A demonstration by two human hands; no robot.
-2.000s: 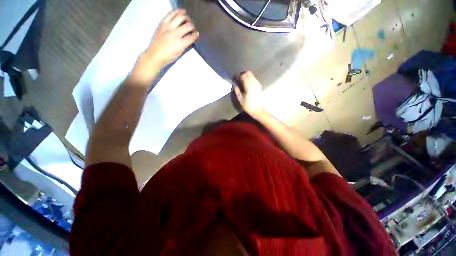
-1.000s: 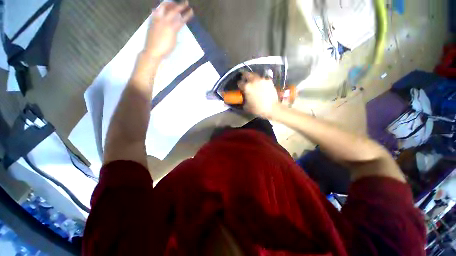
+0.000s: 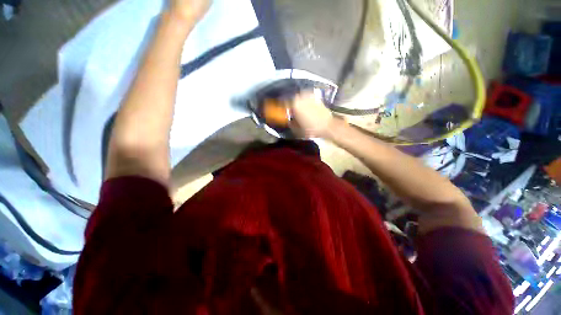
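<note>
A white garment panel (image 3: 212, 98) lies in front of me, with a dark seam band (image 3: 221, 49) across it and a dark grey strip (image 3: 267, 31) along its end. My right hand (image 3: 309, 115) is closed on the orange handle of the steam iron (image 3: 272, 106). The iron is blurred and sits over the panel's near right end, by the dark strip. My left hand (image 3: 187, 7) is at the top edge over the panel, partly cut off; its fingers are out of the picture.
A yellow-green hose (image 3: 478, 80) loops out to the right, with a darker cord (image 3: 357, 111) near it. A printed pale sheet (image 3: 430, 31) lies at the upper right. More white pieces with dark curved bands (image 3: 37, 224) lie at the left. A red object (image 3: 509, 103) and cluttered scraps are at the right.
First my right hand was at the panel's edge without the iron; then it held the iron. Now the iron is slightly further left, and my left hand has moved to the top edge.
</note>
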